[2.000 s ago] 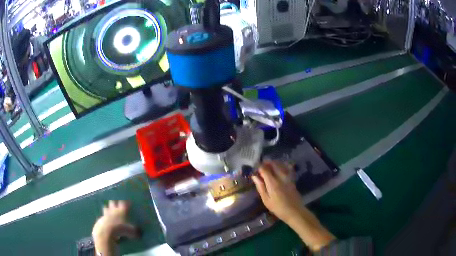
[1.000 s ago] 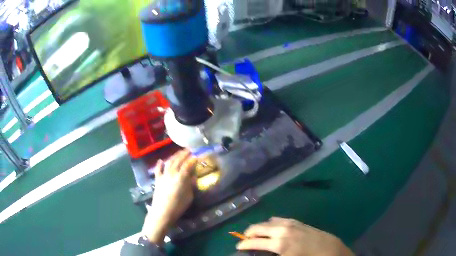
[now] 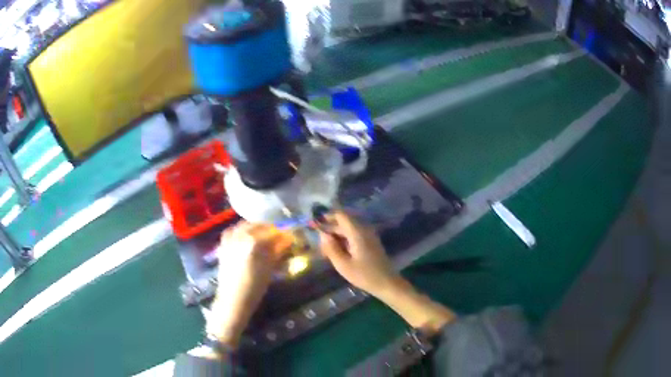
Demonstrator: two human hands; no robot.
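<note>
The upright video microscope [image 3: 254, 110] has a blue band and a white lower ring. A small bright gold patch [image 3: 298, 263] glows below it, probably part of a brass-coloured bar, mostly hidden. My left hand [image 3: 246, 269] is at the left of the patch, its blurred fingers lit orange; its grip is unclear. My right hand [image 3: 360, 254] is at the right, its bent fingertips beside a small dark knob [image 3: 321, 214]; I cannot tell what it holds. A dark strip tray [image 3: 313, 312] with round shiny parts lies along the near edge of the black base plate [image 3: 390, 197].
The red divided bin [image 3: 195, 193] is left of the microscope, the blue bin [image 3: 354, 110] with a white item and cable behind it. The monitor [image 3: 110, 66] shows plain yellow. A white-handled knife or marker [image 3: 513, 224] and a dark thin tool [image 3: 449, 264] lie right of the plate.
My right hand has moved up from the near edge to the microscope's right side. My left hand stays near the lit spot. The monitor image has turned from blurred green-yellow to plain yellow.
</note>
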